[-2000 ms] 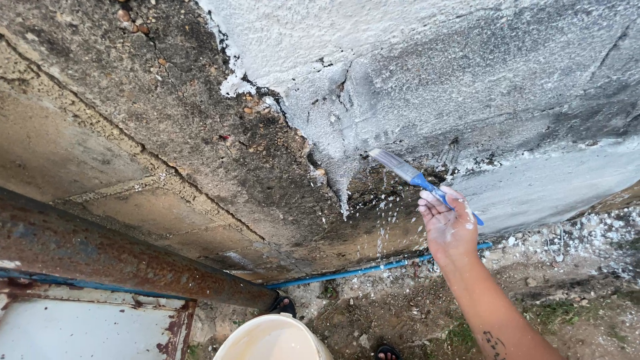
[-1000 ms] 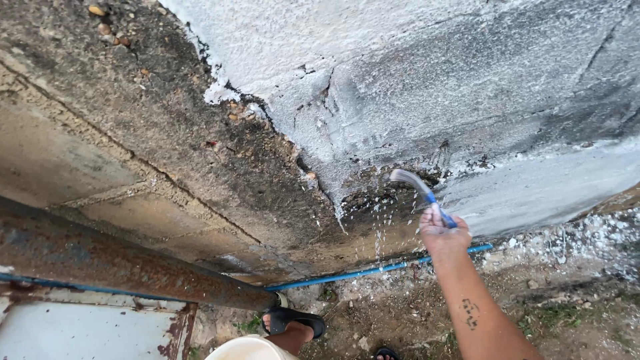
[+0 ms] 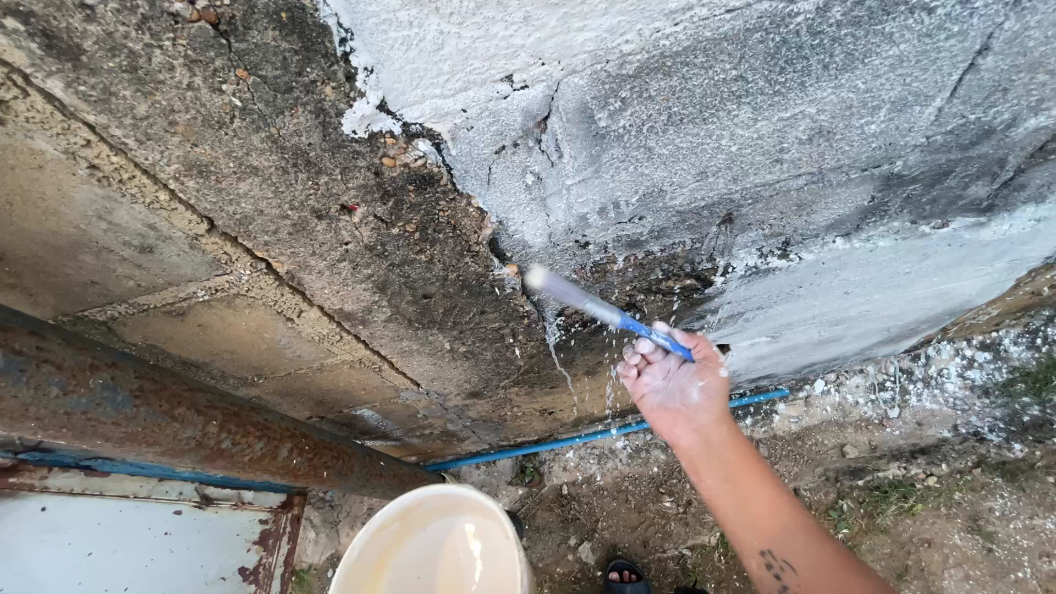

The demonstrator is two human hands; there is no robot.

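Note:
My right hand (image 3: 676,375), with whitish paint on its palm and fingers, grips the blue handle of a paintbrush (image 3: 615,313). The bristles, blurred and pale, point up and left at the ragged lower edge of the white paint on a concrete wall (image 3: 660,132). Whether they touch the wall cannot be told. White drips run down the bare, dark part of the wall below the brush. A cream plastic bucket (image 3: 429,540) with pale liquid inside stands out at the bottom; what supports it is hidden. My left hand is not in view.
A rusty metal pipe (image 3: 165,412) crosses the lower left above a white, rusted metal panel (image 3: 124,540). Along the wall's base runs a thin blue pipe (image 3: 536,447). Paint-spattered soil (image 3: 825,462) lies at the lower right. A sandaled foot (image 3: 625,575) shows at the bottom edge.
The brush has swung from pointing over the dark patch to pointing at the paint's lower left edge. My right palm has turned toward the view since one second ago. More of the bucket shows.

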